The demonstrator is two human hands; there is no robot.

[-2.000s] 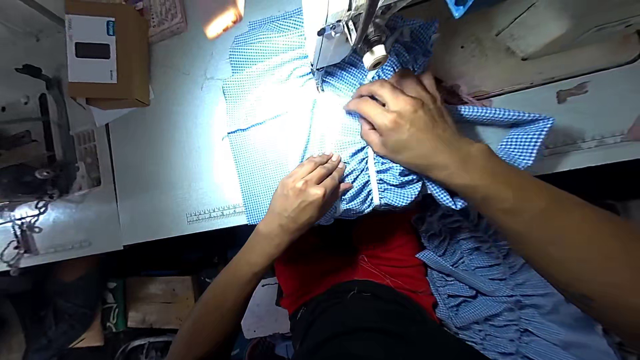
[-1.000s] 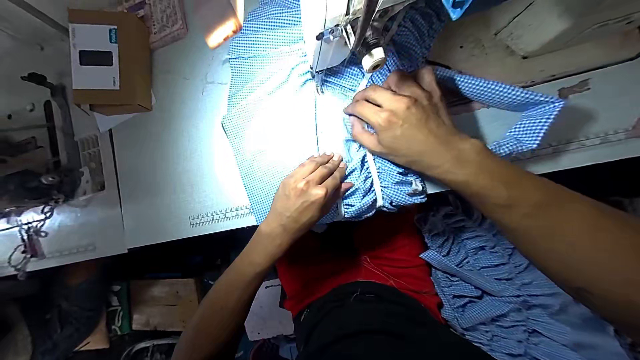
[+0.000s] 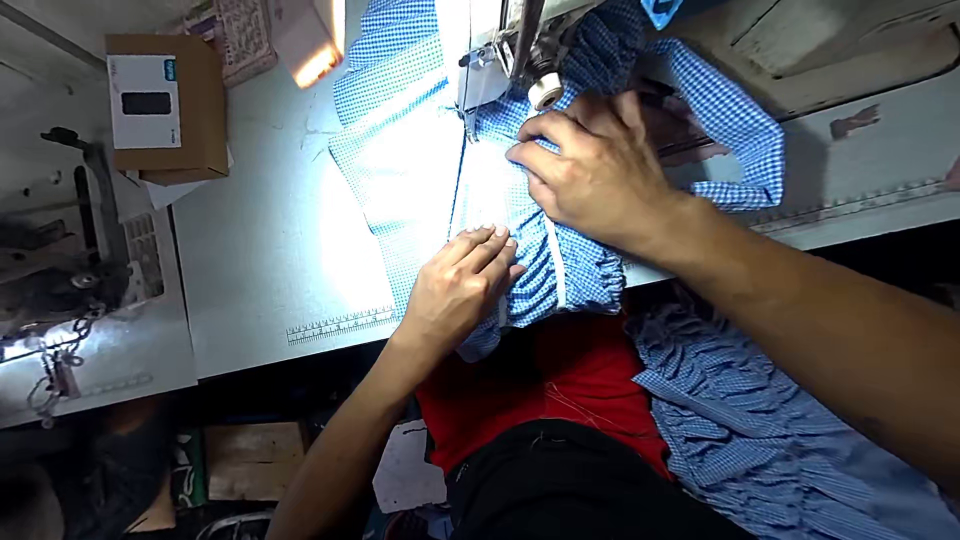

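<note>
Blue and white gingham fabric (image 3: 409,180) lies under the presser foot (image 3: 470,127) of a sewing machine (image 3: 517,45), lit brightly by its lamp. My left hand (image 3: 465,285) rests flat on the fabric below the foot, fingers together. To the right of the foot, my right hand (image 3: 592,161) bends its fingers onto the gathered part; its fingertips are partly hidden, so a pinch cannot be made out. A white strip (image 3: 556,262) runs down the gathers. A loop of gingham band (image 3: 739,127) curves out beyond my right hand.
A cardboard box (image 3: 202,112) stands at the table's upper left, near patterned cloth (image 3: 244,37). A second machine (image 3: 97,217) is at the far left. A printed ruler (image 3: 341,326) follows the front edge. More gathered gingham (image 3: 742,420) hangs at the lower right.
The gathered fabric by my hands has shifted a little, and the band loop at the right has changed shape, its end moving inward. Both hands keep nearly the same places.
</note>
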